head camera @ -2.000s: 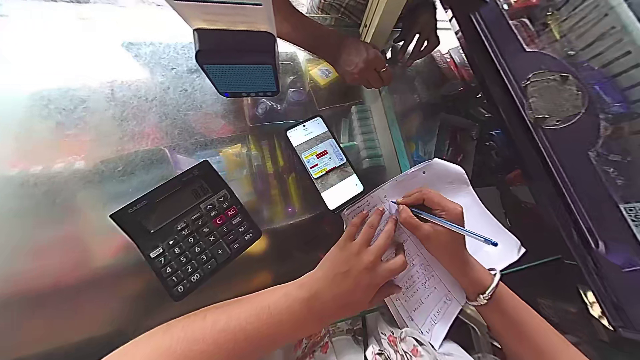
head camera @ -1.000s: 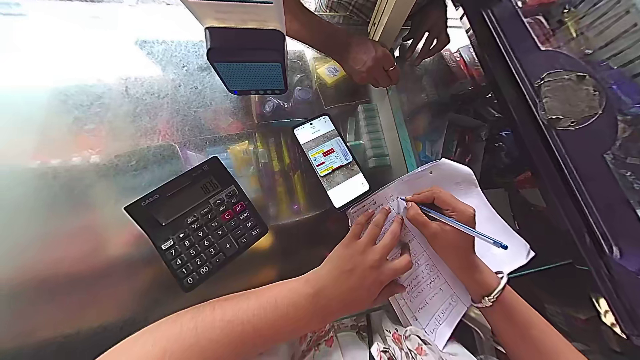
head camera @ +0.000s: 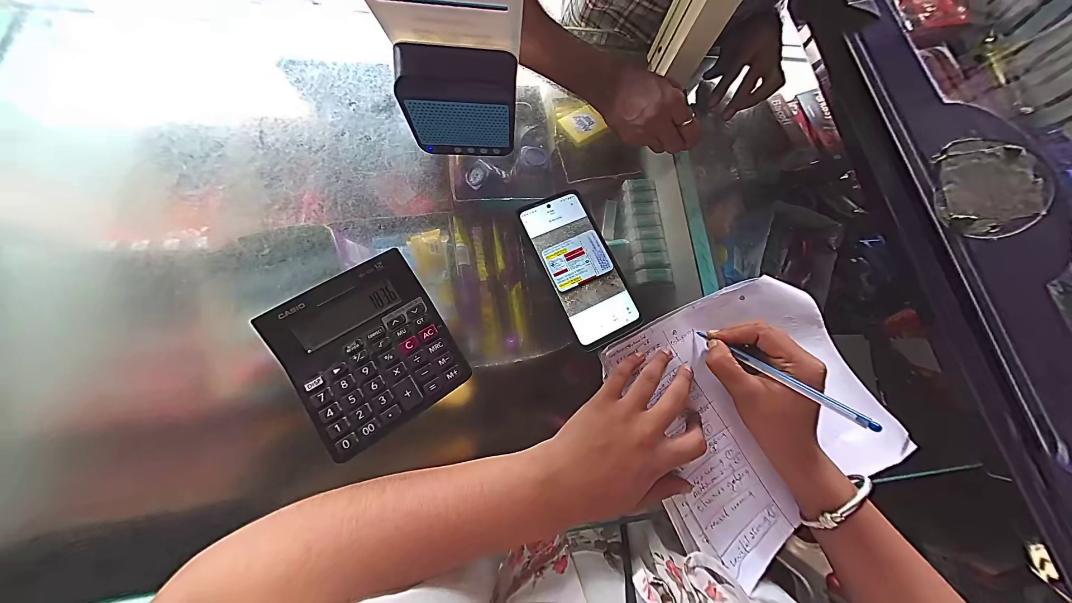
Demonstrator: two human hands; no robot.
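My right hand [head camera: 766, 381] is closed around a blue ballpoint pen [head camera: 816, 395], its tip touching a sheet of lined paper with handwriting [head camera: 729, 494]. Flat on the same sheet, left of the pen, rests my left hand [head camera: 641, 435] with fingers spread and nothing gripped. Just above that hand a smartphone [head camera: 579, 268] lies face up on the glass counter, its lit screen showing a picture of a printed label. A black Casio calculator [head camera: 362, 356] lies tilted to the left of the phone, digits on its display.
A speaker-like box [head camera: 456, 100] stands at the top of the glass counter [head camera: 193, 226]. Another person's hand [head camera: 649, 109] rests at the counter's far edge, with a further hand [head camera: 749, 67] beside it. A dark frame [head camera: 930, 184] runs along the right; packaged goods show beneath the glass.
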